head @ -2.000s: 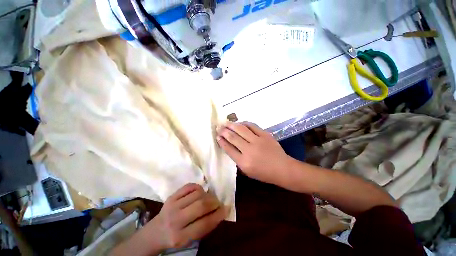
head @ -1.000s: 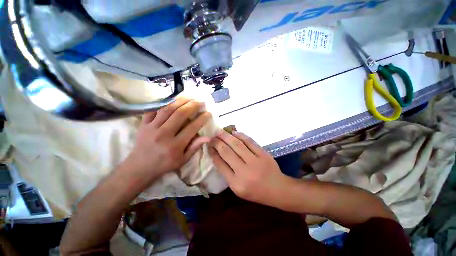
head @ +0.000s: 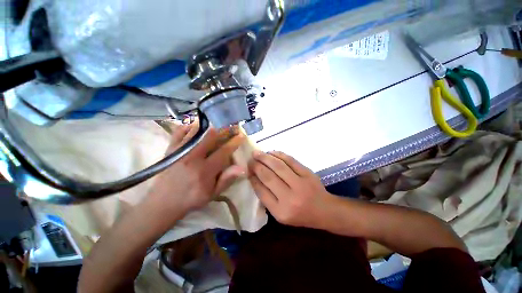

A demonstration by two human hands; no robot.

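Beige cloth (head: 97, 154) lies over the left of the machine table and hangs over its front edge. My left hand (head: 197, 169) lies on it beside the needle area, its fingertips partly hidden behind the machine's metal parts. My right hand (head: 289, 186) presses the cloth's right edge, fingers close together, in front of the small grey block (head: 252, 126). The cloth edge between my hands reaches up to this block. The white sewing machine head (head: 137, 46) with a blue stripe fills the top; the needle itself is hidden.
Scissors (head: 453, 106) with yellow and green handles lie at the right of the white table (head: 343, 123). A wooden-handled tool (head: 511, 52) lies beyond. A measuring tape (head: 389, 155) runs along the front edge. Loose beige cloth (head: 458, 191) is heaped below right. A curved metal bar (head: 131, 186) crosses the left view.
My left hand has moved from the cloth's lower edge up to the needle area, taking the cloth with it. My right hand stays at the cloth's right edge. The view has come closer to the machine head.
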